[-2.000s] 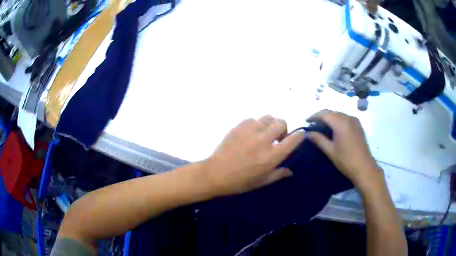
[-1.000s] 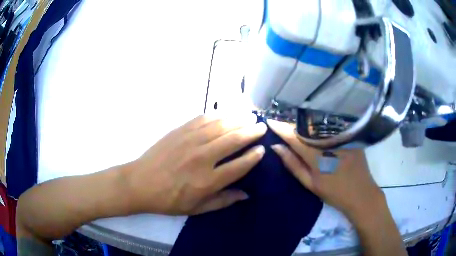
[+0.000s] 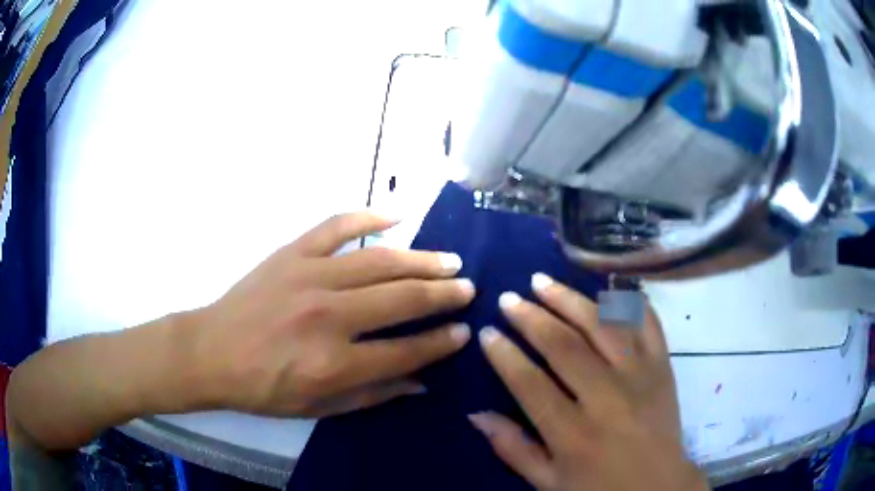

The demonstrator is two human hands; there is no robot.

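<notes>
A navy fabric piece (image 3: 413, 436) lies on the white machine bed and runs from below the machine head down over the table's front edge. Its top end is at the presser foot area, which is mostly hidden behind the head. My left hand (image 3: 326, 321) lies flat on the fabric's left side, fingers apart, pressing without gripping. My right hand (image 3: 585, 384) lies on its right side with fingertips on the cloth, partly behind a small grey knob. The sewing machine head (image 3: 614, 115) is white with a blue stripe and a chrome band.
More navy fabric (image 3: 27, 221) lies along the far left edge, with light grey strips and a tan band beside it. The table's ribbed front edge (image 3: 240, 465) curves below my hands. Blue frame parts show below the edge.
The navy fabric has moved up under the machine head, and more of it shows above my fingers. My hands have moved back from the needle area and lie flatter. The view has shifted slightly.
</notes>
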